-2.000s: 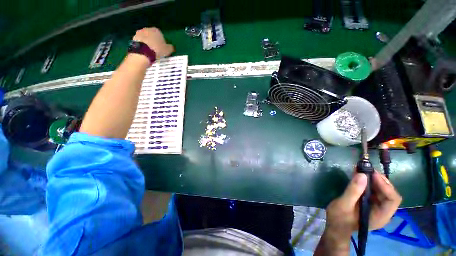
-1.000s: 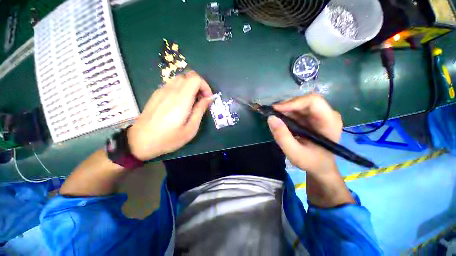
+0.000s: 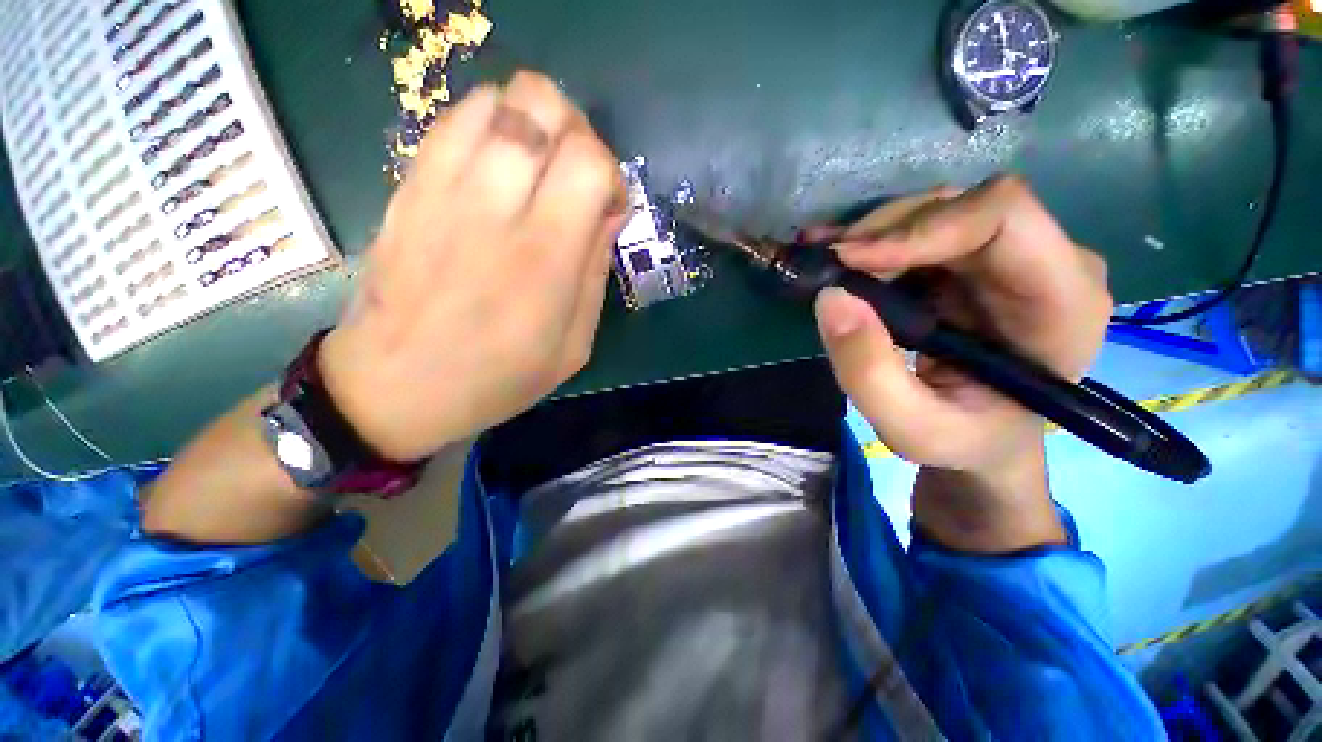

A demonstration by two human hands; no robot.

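Observation:
A small whitish circuit board (image 3: 655, 258) lies on the dark green bench top in front of me. My left hand (image 3: 493, 261) is at the board's left edge, back of the hand up; its fingertips are hidden, so I cannot tell what it holds. My right hand (image 3: 971, 312) is shut around the black handle of a soldering iron (image 3: 1000, 370). The iron's thin tip points left and ends near the board's upper right side; I cannot tell if it touches.
A white sheet with rows of dark parts (image 3: 160, 174) lies at left. Yellow-gold bits (image 3: 428, 65) are scattered beyond my left hand. A wristwatch (image 3: 1003, 55) lies at upper right. A black cord (image 3: 1279, 160) runs down the right side.
My left hand came back from the far side of the sheet to the board. The right hand moved left with the iron, from beside the tub to the board. The view has moved closer.

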